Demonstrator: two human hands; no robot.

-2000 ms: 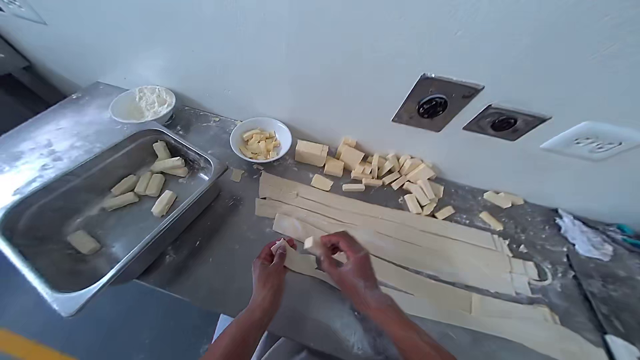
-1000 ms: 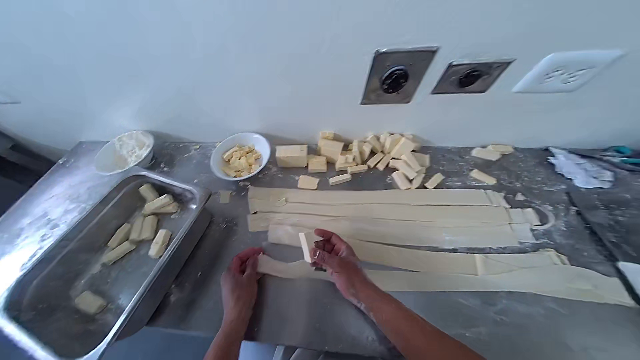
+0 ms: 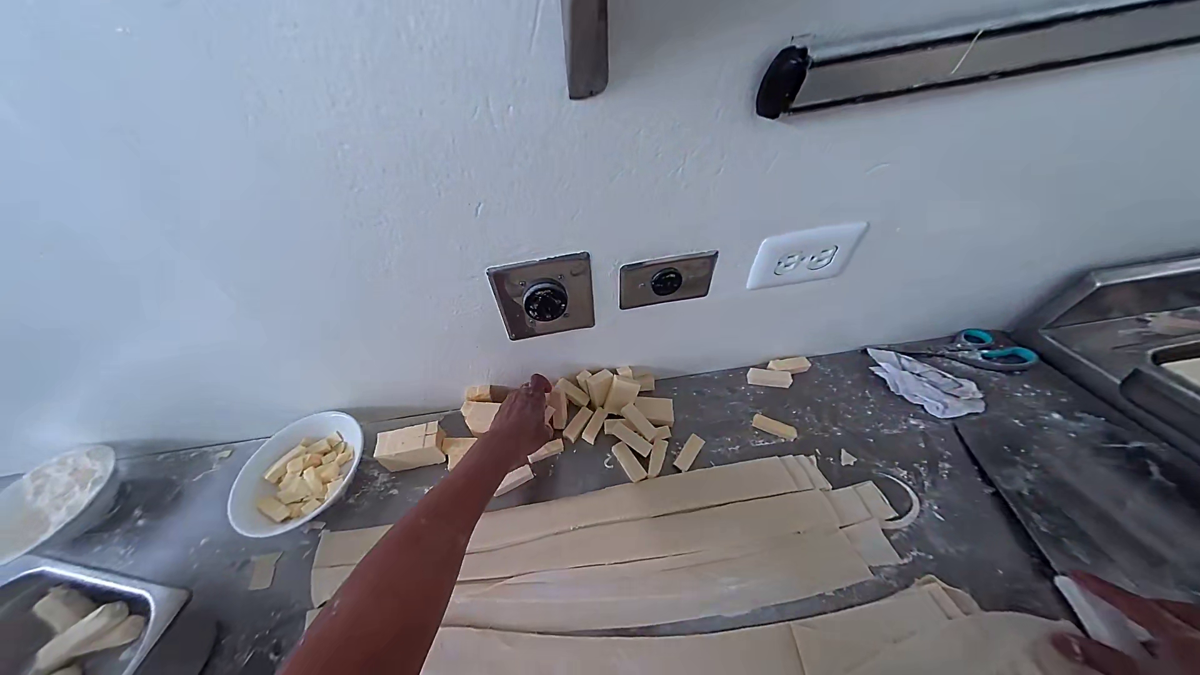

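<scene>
My left hand (image 3: 525,417) reaches into the pile of pale cheese sticks (image 3: 630,417) by the wall, its fingers against pieces there; its grip is partly hidden. Long flat dough strips (image 3: 656,548) lie side by side across the table, one passing under my left forearm. At the bottom right corner, my right hand (image 3: 1139,623) is around a white flat-edged object (image 3: 1099,614), beside the end of the nearest dough strip (image 3: 891,633). A larger cheese block (image 3: 410,447) stands left of the pile. Wrapped dough pieces (image 3: 89,633) lie in the metal pan (image 3: 155,600) at lower left.
A white bowl of cheese pieces (image 3: 239,487) and a bowl of flour (image 3: 103,478) stand at left. Loose cheese sticks (image 3: 773,427), a crumpled white cloth (image 3: 928,384) and teal-handled scissors (image 3: 1008,358) lie at right. Outlets (image 3: 547,300) are on the wall. Metal equipment (image 3: 1116,309) borders the right.
My left hand has gone from the dough strip's left end to the cheese pile. My right hand, earlier holding a cheese stick over the strips, is now far right at the white object. The view has shifted.
</scene>
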